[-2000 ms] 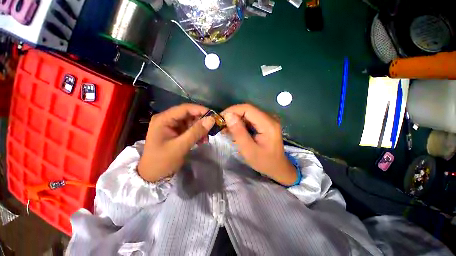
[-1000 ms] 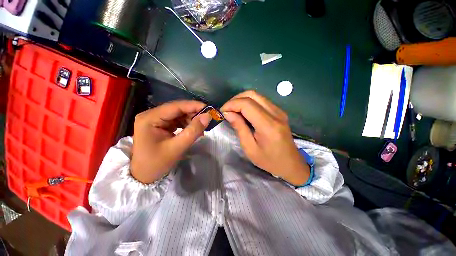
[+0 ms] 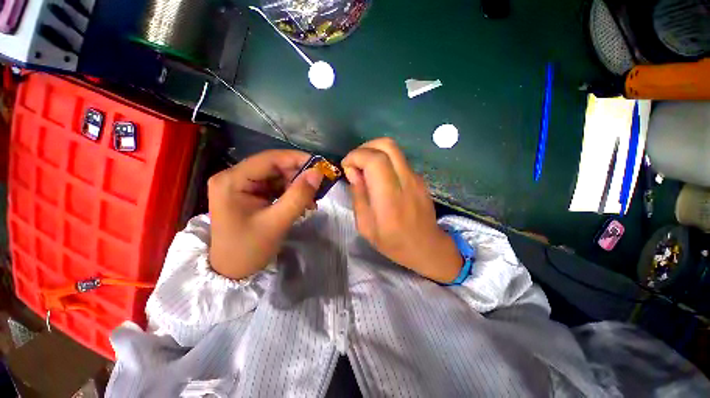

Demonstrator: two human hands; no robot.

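Note:
A small dark display module point(image 3: 328, 170) with an orange-gold flex is held above the lap, near the mat's front edge. My left hand point(image 3: 257, 206) grips it between thumb and fingers. My right hand point(image 3: 395, 204) has its thumb and fingertips pinched at the module's right corner. The fingertips hide whether they grip the module or only touch it. Both hands are bare, with a blue band on the right wrist.
A red tray point(image 3: 86, 202) at left bears two small housings point(image 3: 124, 136) and orange-handled cutters point(image 3: 89, 285). The green mat point(image 3: 490, 101) holds white discs point(image 3: 445, 136), a blue stick point(image 3: 544, 124) and white paper point(image 3: 595, 155). A pink housing point(image 3: 610, 234) lies at right. A solder spool point(image 3: 173, 27) stands upper left.
The module has shifted slightly left and up, and more of the orange flex shows than two seconds ago. My right fingers have curled in at its right corner. The camera view has shifted a little.

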